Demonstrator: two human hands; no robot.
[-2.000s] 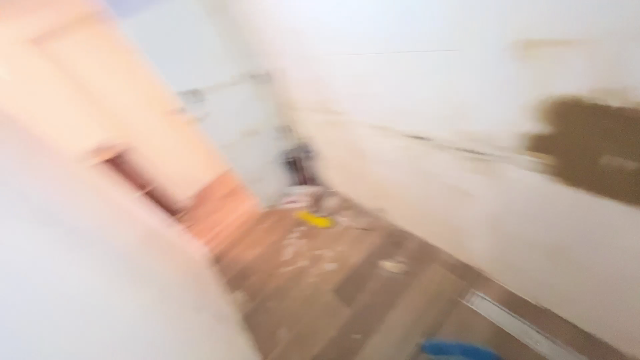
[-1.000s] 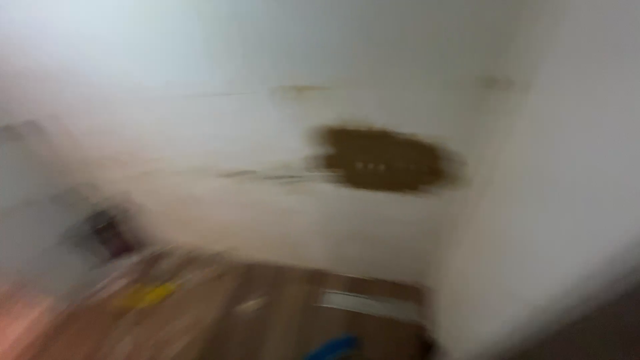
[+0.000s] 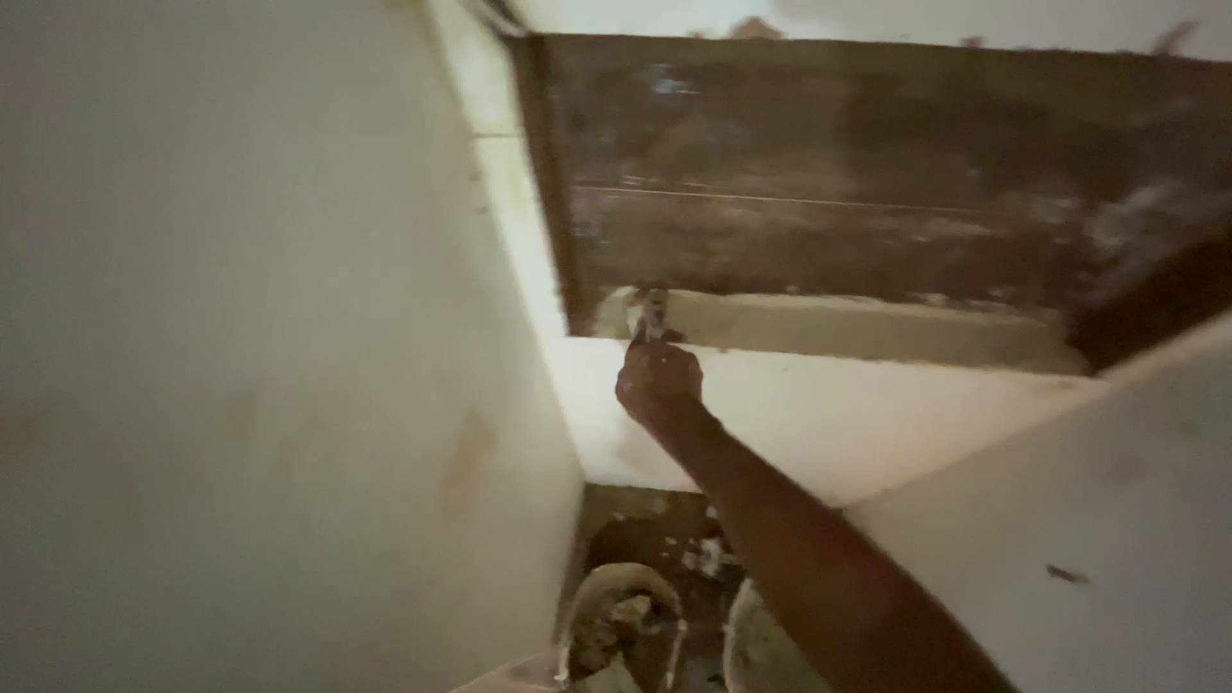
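Note:
My right hand is closed around the handle of a putty knife or similar scraper, whose details are blurred. The tool's blade end rests on the left part of a pale strip of filler. This strip runs along the lower edge of a dark brown recessed panel in the white wall. My forearm reaches up from the lower right. My left hand is out of view.
Below stands a bucket with lumpy material in it, and beside it a second pale container, partly behind my forearm. A plain wall rises close on the left; another pale wall slopes in on the right.
The view has swung far, from a wall with a brown patch above a wooden floor to the dark panel. My right hand and the tool have come into view.

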